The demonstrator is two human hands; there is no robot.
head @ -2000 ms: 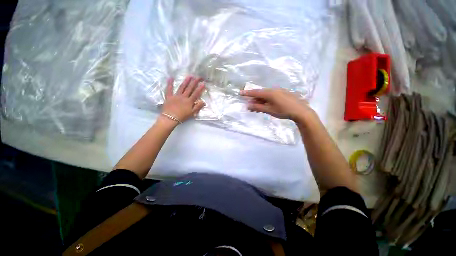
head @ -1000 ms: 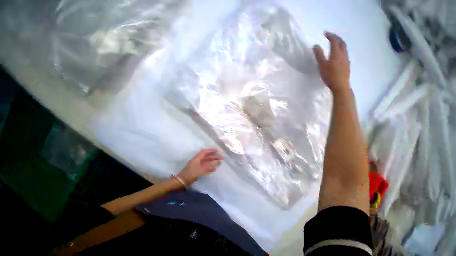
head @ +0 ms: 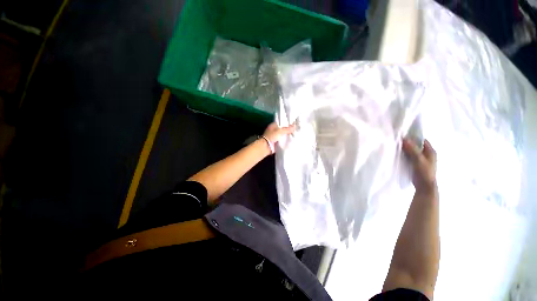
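A clear poly bag (head: 347, 153) with a wrapped, pale bundle inside is held up between my two hands, beside the table edge. My left hand (head: 279, 136) grips its left edge, with the fingertips on the film. My right hand (head: 422, 161) grips its right side. The bag's top edge overlaps the near right corner of a green crate (head: 235, 106) on the floor. Inside the crate lie packed clear bags (head: 232, 67), one with a small white label.
The white table (head: 400, 35) runs along the right, with more clear poly bags (head: 471, 100) on it. A yellow line (head: 144, 157) crosses the dark floor at left. A blue object (head: 352, 8) stands behind the crate.
The view has turned left, bringing the crate into sight. The filled bag, lying on the table before, is now lifted and held in both hands at the table's edge.
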